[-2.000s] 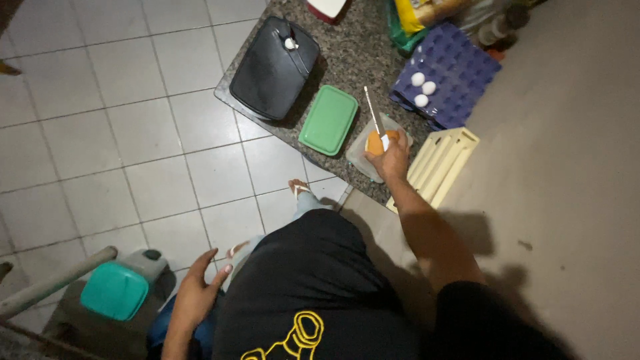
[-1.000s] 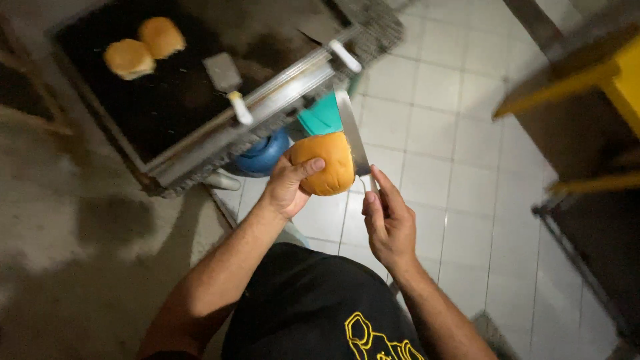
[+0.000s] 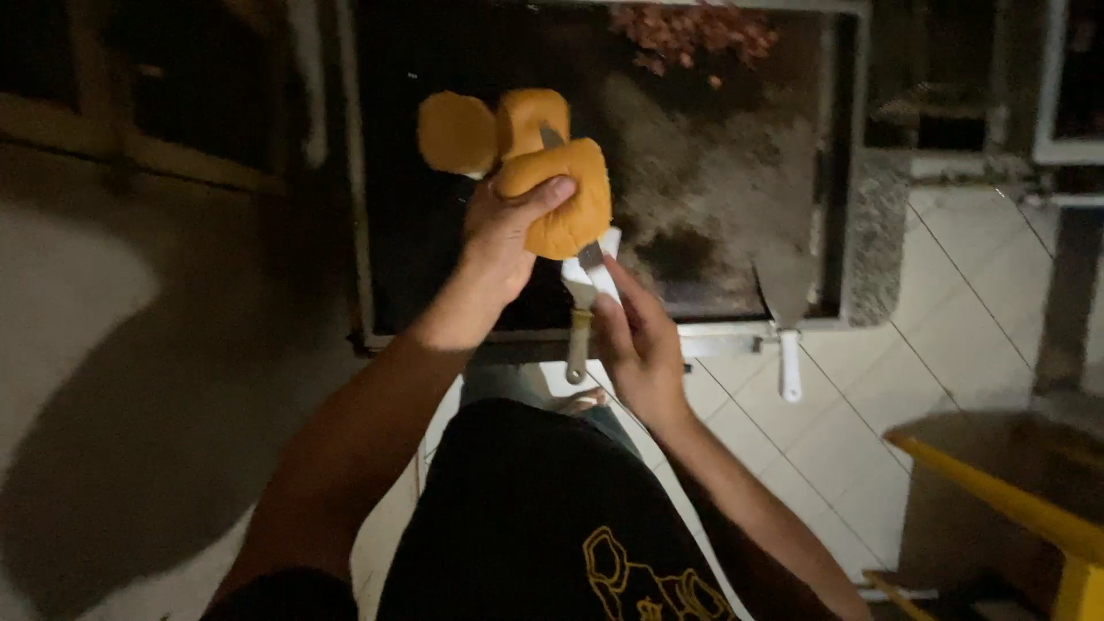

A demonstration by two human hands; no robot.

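Observation:
My left hand [image 3: 509, 220] grips a golden bread bun [image 3: 565, 194], its thumb on top, above the near part of a dark flat griddle. My right hand [image 3: 638, 345] holds a knife by its white handle [image 3: 607, 280]. The knife's blade [image 3: 591, 256] passes through the bun, and its tip shows on the far side. Two more buns, a round one [image 3: 457, 132] and another [image 3: 533, 116], lie on the griddle just beyond my left hand.
The griddle [image 3: 707, 198] carries chopped reddish meat [image 3: 694, 34] at its far edge. One spatula [image 3: 787, 302] rests over the front rim at right; another tool's handle [image 3: 578, 345] juts out beside my right hand. A yellow piece of furniture [image 3: 992, 492] stands lower right.
The view has turned strongly toward the griddle. The knife, beside the bun one second ago, now runs through it. Two seconds ago my left hand was empty; now it holds the bun.

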